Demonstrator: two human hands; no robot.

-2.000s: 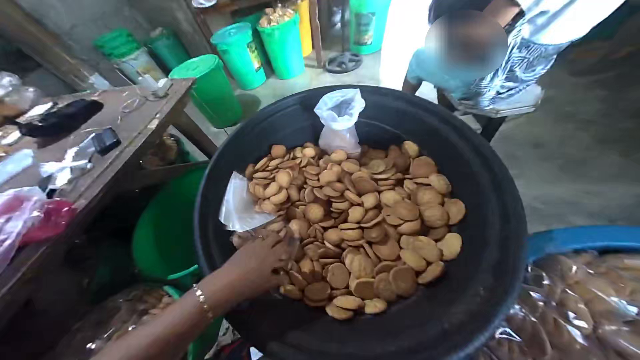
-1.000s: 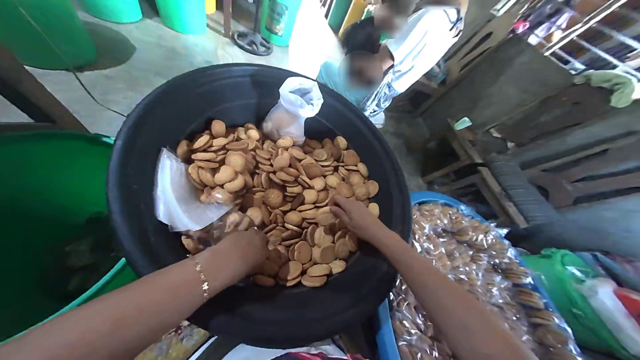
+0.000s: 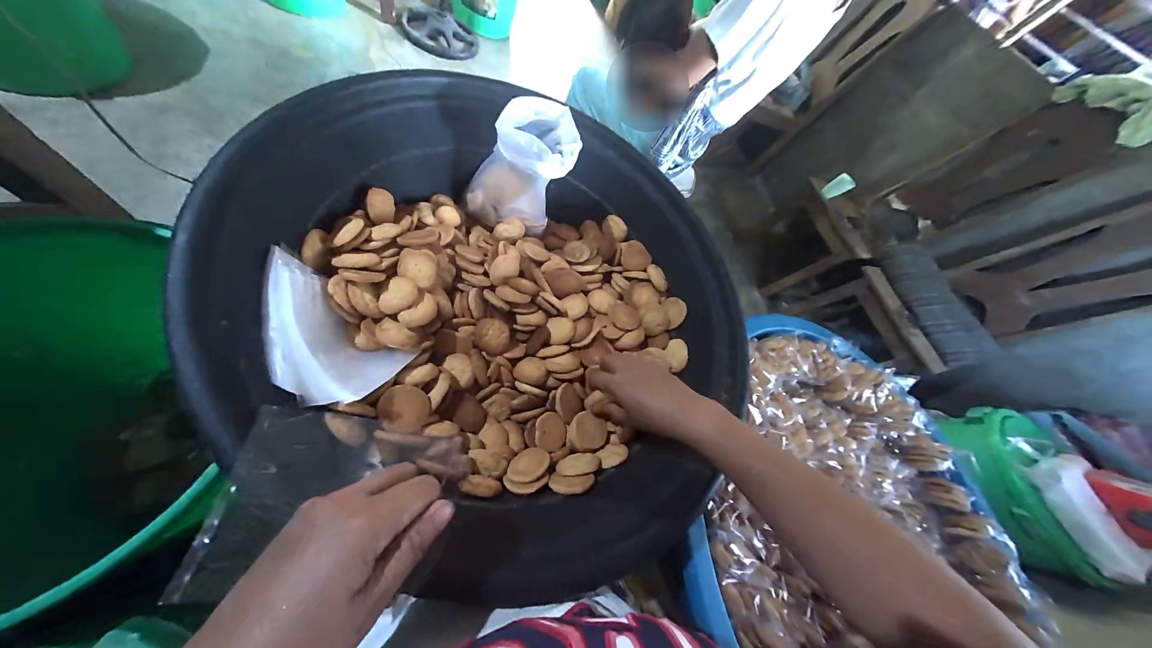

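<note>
A wide black plastic tub (image 3: 576,558) holds a heap of round brown biscuits (image 3: 531,360). My left hand (image 3: 369,531) holds a clear plastic bag (image 3: 279,477) by its edge, over the tub's lower left rim. My right hand (image 3: 634,391) rests in the right side of the heap with fingers curled on biscuits; how many it grips is hidden. On the left of the heap lies a stack of clear flat bags (image 3: 319,337). A white, partly filled plastic bag (image 3: 526,166) stands upright at the back of the tub.
To the right, a blue tub (image 3: 697,576) holds many bagged biscuits (image 3: 810,450). A large green tub (image 3: 193,499) is at the left. Beyond the black tub sits a person (image 3: 648,99). Wooden furniture (image 3: 886,306) and a green bag (image 3: 999,477) are at the right.
My right hand, out of view two seconds ago, came into the right of the heap. My left hand has drawn back from the biscuits toward the near rim, with a clear bag now plainly visible.
</note>
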